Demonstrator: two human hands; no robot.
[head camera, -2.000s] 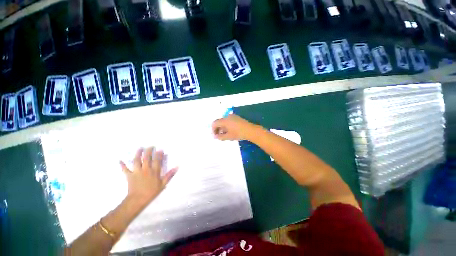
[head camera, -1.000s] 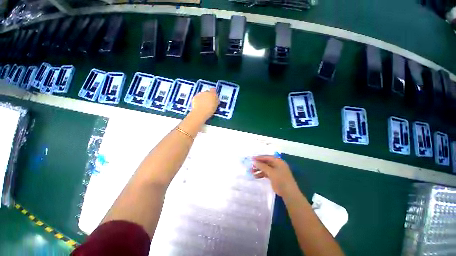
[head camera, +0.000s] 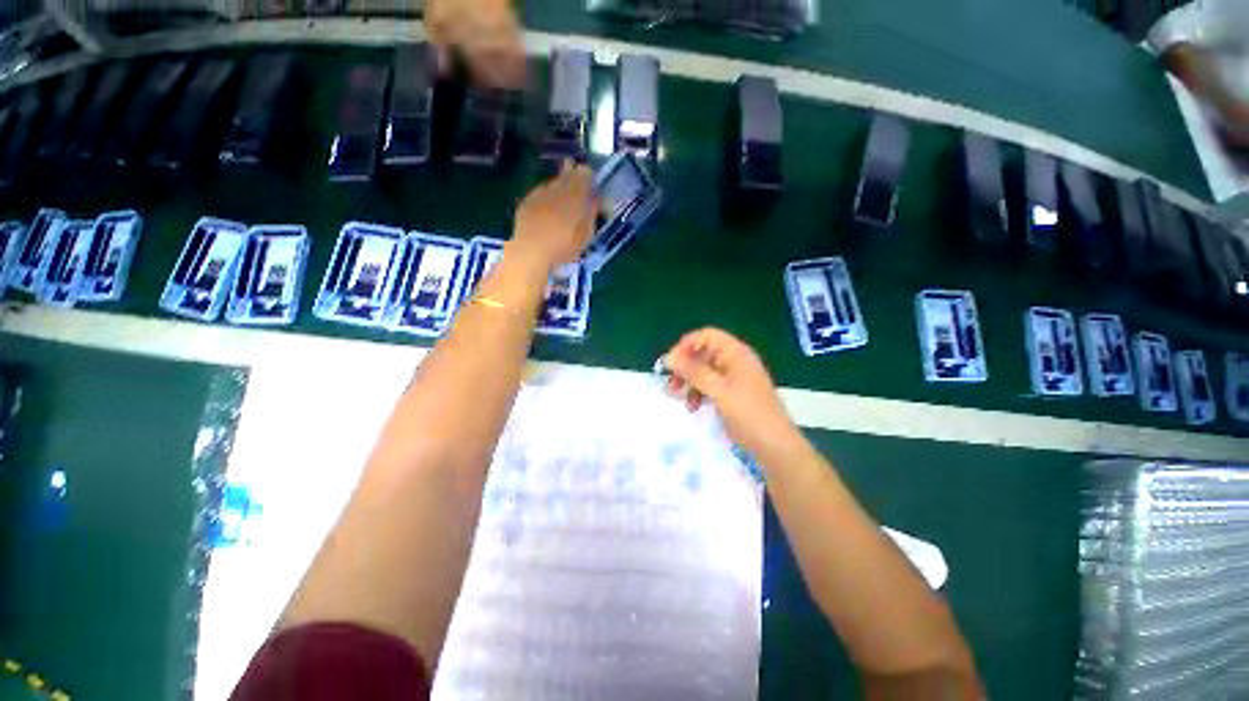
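Observation:
My left hand (head camera: 556, 219) reaches over the row of light housings and holds one light housing (head camera: 626, 206), tilted and raised near the black housings. My right hand (head camera: 712, 373) is above the upper right part of the white tray (head camera: 603, 575). Its thumb and fingertips are pinched together on a tiny pale part (head camera: 664, 366), too small to make out. Blue film pieces (head camera: 236, 515) lie at the tray's left side.
Black housings (head camera: 760, 130) stand behind the light row. Another person's hand (head camera: 477, 41) reaches in at the top; a blurred arm shows top right. Stacked clear trays (head camera: 1178, 589) are at right. A white scrap (head camera: 918, 557) lies beside my right forearm.
My left hand has taken hold of a light housing and lifted it from the row. My right hand has moved up toward the pale edge strip. Another person's hand has come in at the top.

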